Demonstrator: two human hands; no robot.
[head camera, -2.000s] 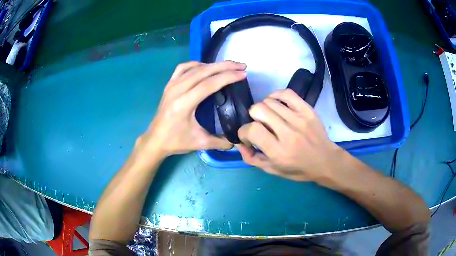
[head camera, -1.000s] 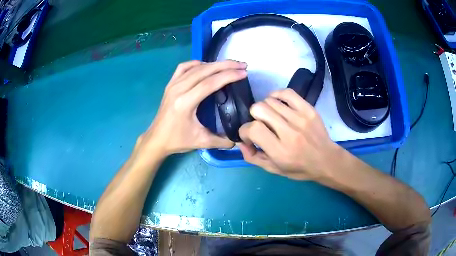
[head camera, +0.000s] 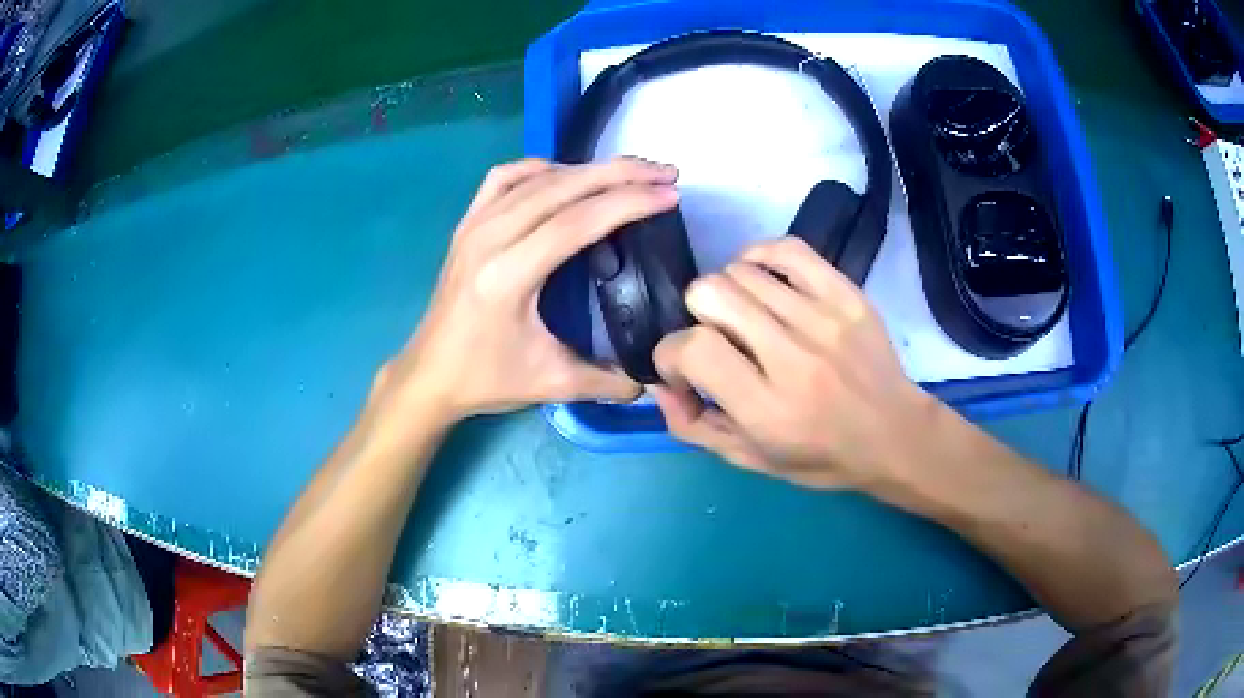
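Note:
Black over-ear headphones (head camera: 730, 52) lie in a blue tray (head camera: 540, 109) on a white liner (head camera: 764, 130). My left hand (head camera: 525, 293) holds the left ear cup (head camera: 630, 303) between fingers on top and thumb at its lower end. Small control buttons show on the cup's rim. My right hand (head camera: 778, 361) is closed at the cup's lower right side, its fingertips against the cup. Whether it holds anything small is hidden. The right ear cup (head camera: 828, 225) rests on the liner behind my right hand. A long glossy black part (head camera: 980, 205) with two recesses lies at the tray's right.
A thin black cable (head camera: 1164, 266) lies on the green bench (head camera: 273, 341) right of the tray. Part of a white box (head camera: 1224, 177) is at the right edge. Other blue trays (head camera: 62, 130) stand at the far corners. A person's sleeve and a red stool (head camera: 205, 620) are lower left.
The tray and its contents have shifted very slightly in the picture. My hands keep the same hold on the ear cup. The person at the left edge has moved since the earliest frame.

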